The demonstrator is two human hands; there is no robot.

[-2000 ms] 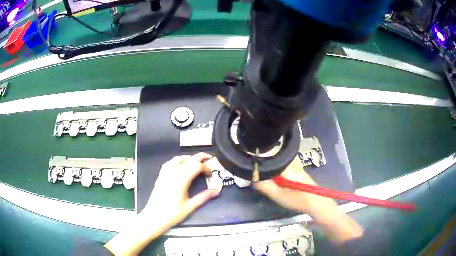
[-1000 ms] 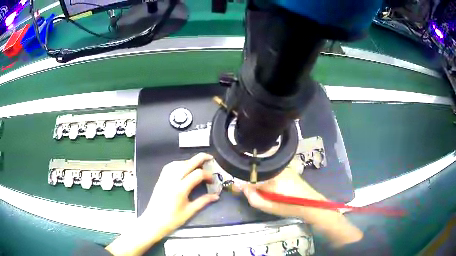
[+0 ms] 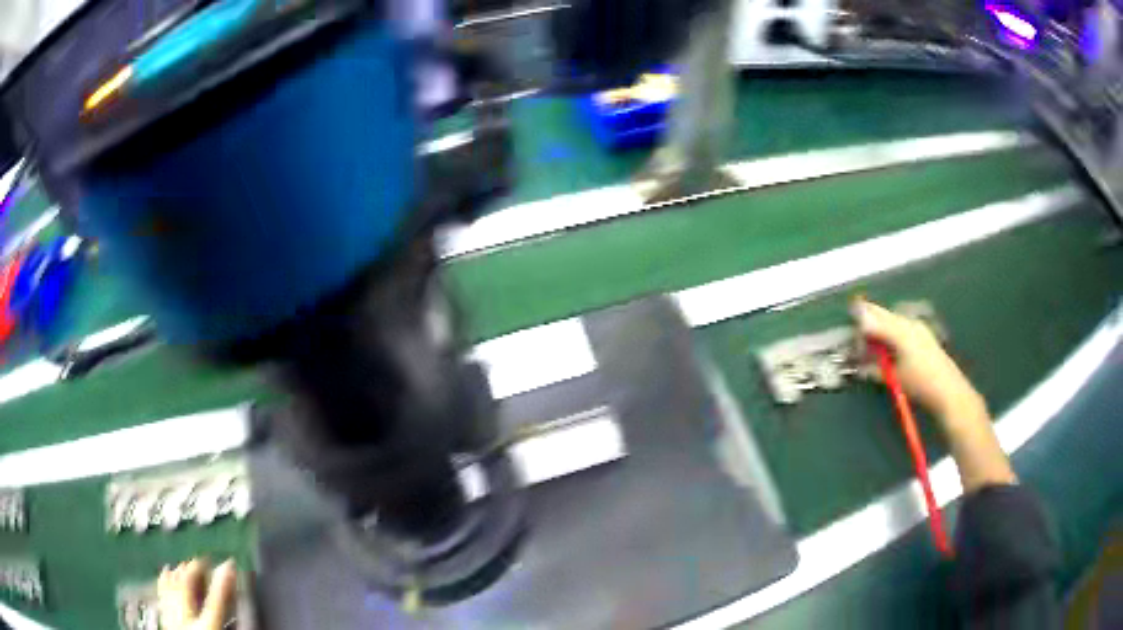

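Observation:
My right hand (image 3: pixel 914 354) is at the right, beyond the base plate, holding the red-handled brush (image 3: pixel 914 449), which points down toward the wearer. Its fingertips are at a silver-grey workpiece strip (image 3: pixel 800 369) on the green surface; blur hides whether they grip it. My left hand (image 3: pixel 195 598), cut off by the bottom edge, is at the lower left over another workpiece strip (image 3: pixel 138 606); its grip is unclear. The black ring light (image 3: pixel 462 572) is over the dark microscope base plate (image 3: pixel 653 529). No scalloped strip shows on the visible part of the plate.
The blue microscope head (image 3: pixel 277 185) fills the upper left. Pale bars (image 3: pixel 573 448) lie on the plate. Another workpiece strip (image 3: pixel 179 498) lies left of it. A blue bin (image 3: pixel 628 117) and a pale stand (image 3: pixel 702 111) are at the back.
The view has swung right. My right hand has moved from under the lens to the right-hand strip, keeping the brush. My left hand has moved left, off the plate.

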